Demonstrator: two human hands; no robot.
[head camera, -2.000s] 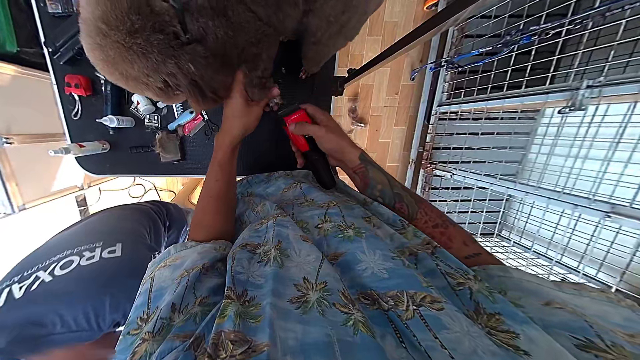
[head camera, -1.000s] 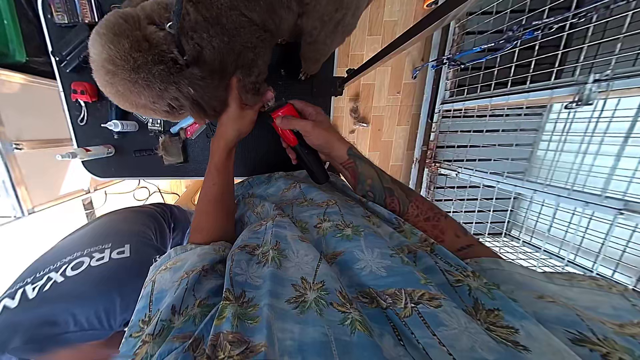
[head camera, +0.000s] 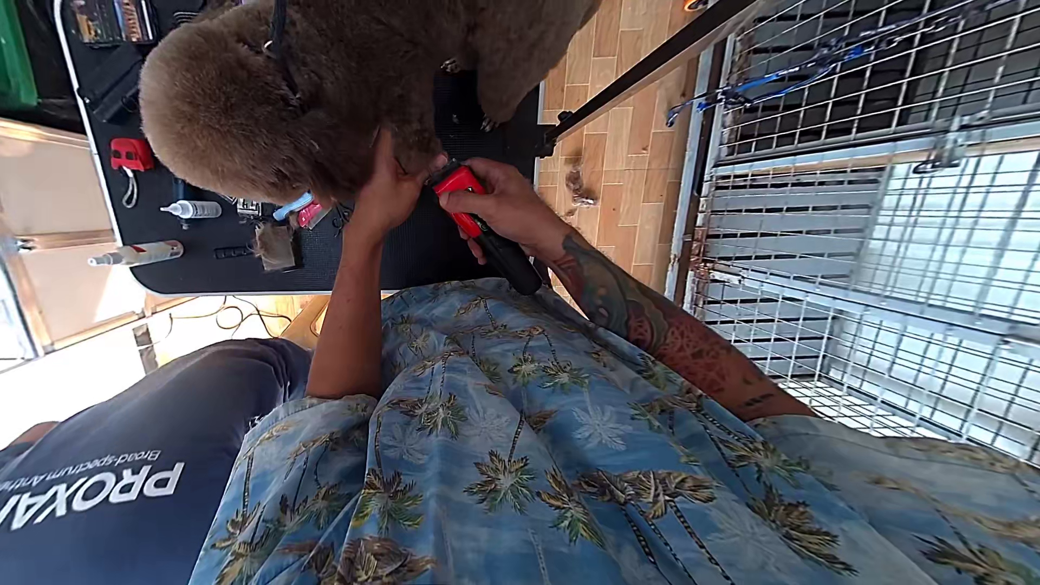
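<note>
A brown-coated dog (head camera: 357, 73) stands on a black grooming table (head camera: 317, 272), its rounded head toward the left. My left hand (head camera: 388, 188) holds one of its front paws, thumb and fingers around the lower leg. In my right hand (head camera: 496, 203) is a red and black cordless hair clipper (head camera: 463, 188), its blade end up against that paw. Where blade and paw meet is partly hidden by my fingers. Another paw (head camera: 487, 124) rests near the table's right edge.
On the table's left part lie a red device with a strap (head camera: 132, 154), a small bottle (head camera: 192, 210), a spray bottle (head camera: 138, 253) and a slicker brush with fur (head camera: 276, 248). A metal arm (head camera: 642, 73) and wire cages (head camera: 812, 203) stand right. A person in a dark shirt (head camera: 162, 422) is close at left.
The clipper and my right hand have shifted slightly up and left since the first frame, staying by the paw. My left hand keeps its hold. The dog's head has moved a little.
</note>
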